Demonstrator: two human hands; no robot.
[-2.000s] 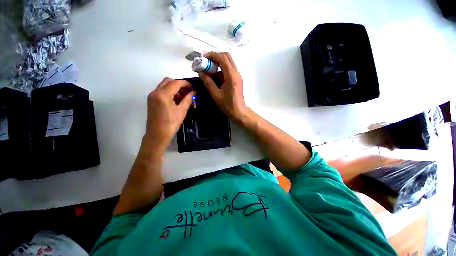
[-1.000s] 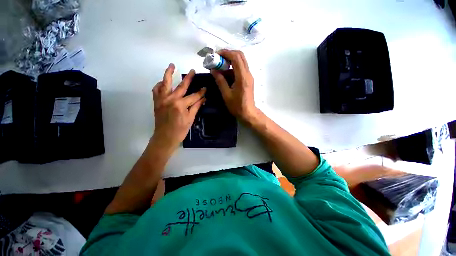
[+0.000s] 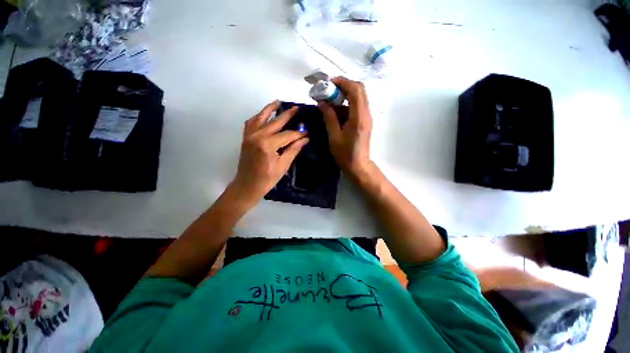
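A black insert tray (image 3: 304, 180) lies flat on the white table in front of me. My left hand (image 3: 271, 148) is over its upper left part, fingers spread; a small blue light shows at the fingertips, perhaps on an earbud. Whether the fingers grip it cannot be told. My right hand (image 3: 350, 124) holds a white charging case (image 3: 326, 92) with a blue-green band, its lid open, just above the tray's top edge. The tray's upper right part is hidden behind my right hand.
Filled trays with white printed slips (image 3: 115, 124) stand at the left. A tray stack (image 3: 506, 134) stands at the right. Another charging case (image 3: 378, 52) and clear plastic (image 3: 338, 9) lie at the back. A silver-grey heap (image 3: 103, 31) lies at the upper left.
The whole view has shifted, so things appear further right. My left hand's fingers have moved from the upper slots, spread, and now rest around the blue light. My right hand keeps the case.
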